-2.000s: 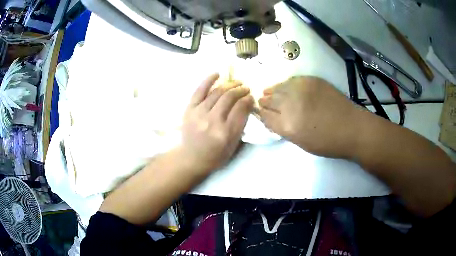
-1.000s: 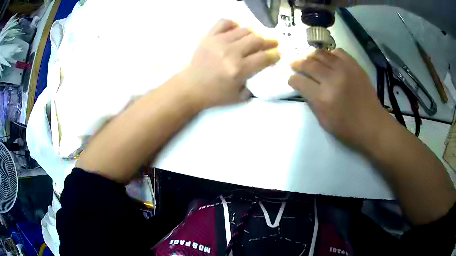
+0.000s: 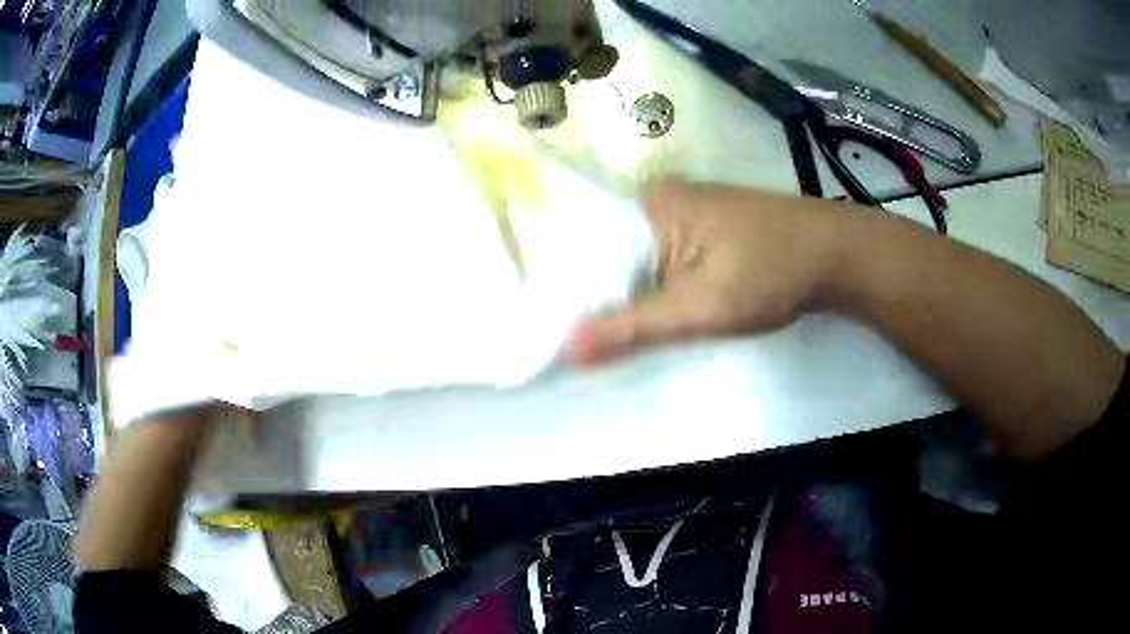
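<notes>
A large white cloth [image 3: 359, 260] covers the left and middle of the table, with a yellowish patch near the machine. The sewing machine head [image 3: 496, 50] is above it. My right hand [image 3: 694, 266] is blurred and lies at the cloth's right end, thumb and fingers apart around its edge; whether it grips the cloth is unclear. My left hand is hidden under or behind the cloth at the lower left; only the forearm [image 3: 136, 495] shows.
Black-handled shears [image 3: 799, 118], a silver metal tool [image 3: 911, 124] and a wooden-handled awl [image 3: 948, 74] lie at the upper right. A round metal disc [image 3: 652, 114] is beside the machine head. A tan paper ticket [image 3: 1084, 217] is at the right. A fan [image 3: 43, 564] is at the lower left.
My left hand has left the needle area for the lower left and is now hidden by the cloth. The cloth is spread towards the table's front edge. My right hand has opened wider and moved left and down.
</notes>
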